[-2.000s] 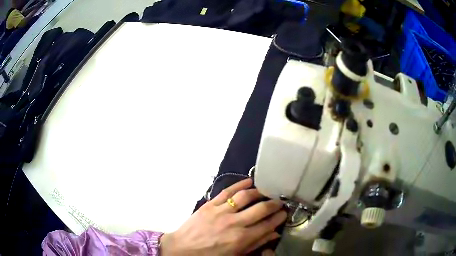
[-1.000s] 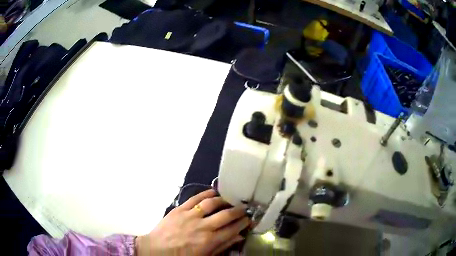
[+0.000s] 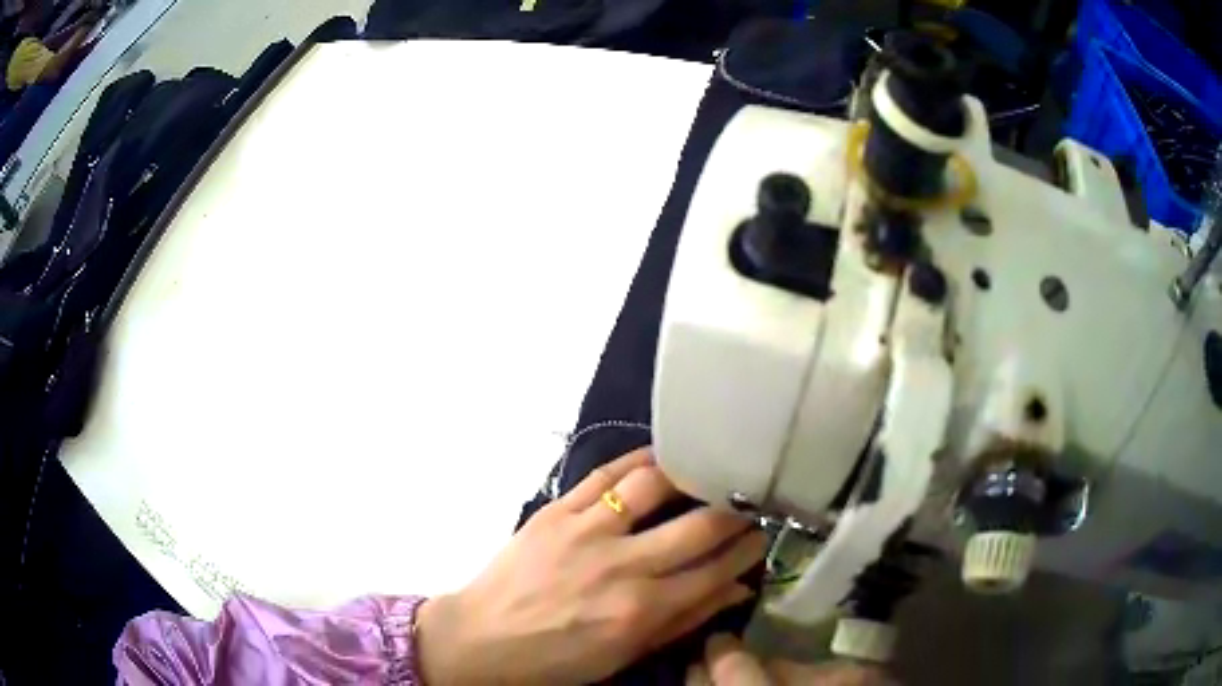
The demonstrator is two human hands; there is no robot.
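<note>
The navy-black strap panel [image 3: 641, 315] runs from the back of the table to beneath the white head of the sewing machine [image 3: 751, 335]. Its near end has a rounded, stitched pocket edge. My left hand [image 3: 576, 583], with a ring on one finger, lies flat on this near end, fingertips beside the presser foot area [image 3: 791, 543]. My right hand [image 3: 757, 667] is cut off by the bottom edge; only some fingers show, near the panel's edge below the machine head. Whether it holds anything is hidden.
The white tabletop [image 3: 389, 295] has printed markings at its near left edge. Dark stacked panels [image 3: 101, 228] with silver zips lie at left. More dark fabric lies behind. A blue crate [image 3: 1119, 114] stands at back right. The machine's knobs and arm fill the right side.
The camera view has swung and shifted. Fingers of my right hand now show more clearly at the bottom edge. My left hand stays on the panel's near end.
</note>
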